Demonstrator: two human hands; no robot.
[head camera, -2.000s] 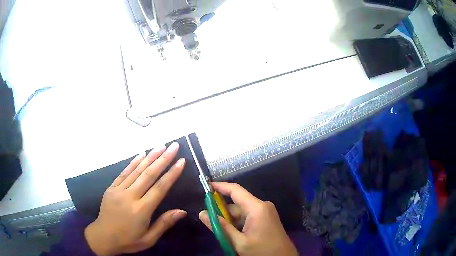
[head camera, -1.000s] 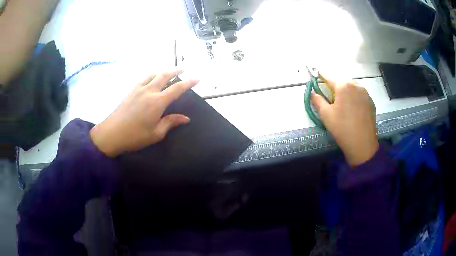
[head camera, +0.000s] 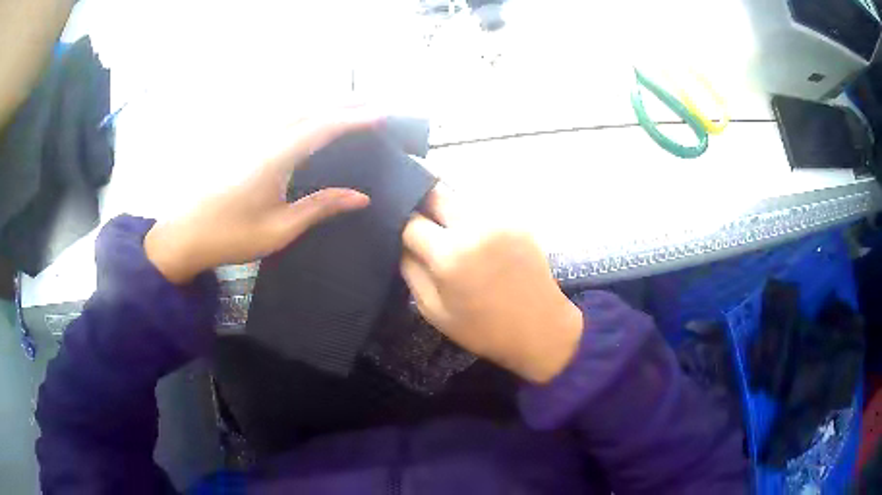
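A dark ribbed fabric piece hangs over the table's front edge, folded at its upper end. My left hand holds its upper left part, with the thumb on top and the fingers partly behind the cloth. My right hand pinches its right edge near a turned corner; some fingertips are hidden by the cloth. The scissors, with a green and a yellow handle loop, lie on the white table to the right; their blades are lost in glare.
A dark stack of cloth stands at the table's left. A flat black rectangle lies at the right. The sewing machine's needle area is at the top, washed out. A blue crate with dark pieces is at lower right. An arm shows top left.
My right hand has let go of the scissors, which now lie on the table, and has taken hold of the fabric. The fabric has been lifted and folded between both hands.
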